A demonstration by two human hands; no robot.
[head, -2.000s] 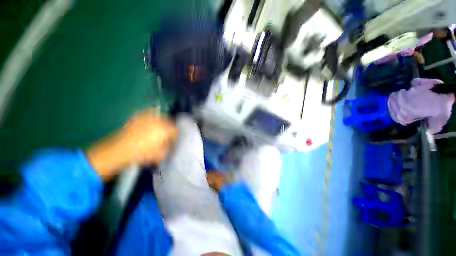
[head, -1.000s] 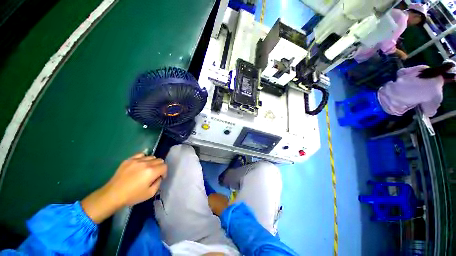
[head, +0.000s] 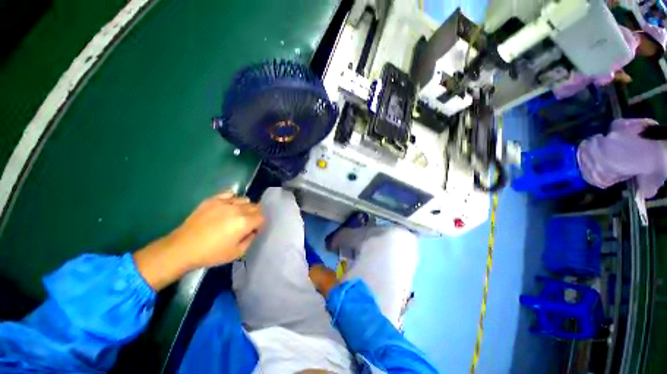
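Observation:
The white automatic machine (head: 333, 191) stands in front of my knees. A black electronic unit (head: 393, 106) sits in the left fixture. The right fixture (head: 472, 139) is blurred beneath the work head. My left hand (head: 225, 228) rests at the edge of the green conveyor, fingers curled; I see nothing in it. My right hand (head: 322, 279) is low between my legs, mostly hidden by my thigh and blue sleeve, so its fingers cannot be made out.
A round black fan (head: 278, 109) stands between the green conveyor (head: 139, 139) and the machine. Blue stools (head: 563, 307) and people in pink clothing (head: 618, 157) are across the aisle at right. A yellow line (head: 484, 307) runs along the blue floor.
Since one second ago the view has shifted, so machine and fan sit further right and fan higher. The right fixture is now blurred near the machine's front. Both hands keep about the same pose.

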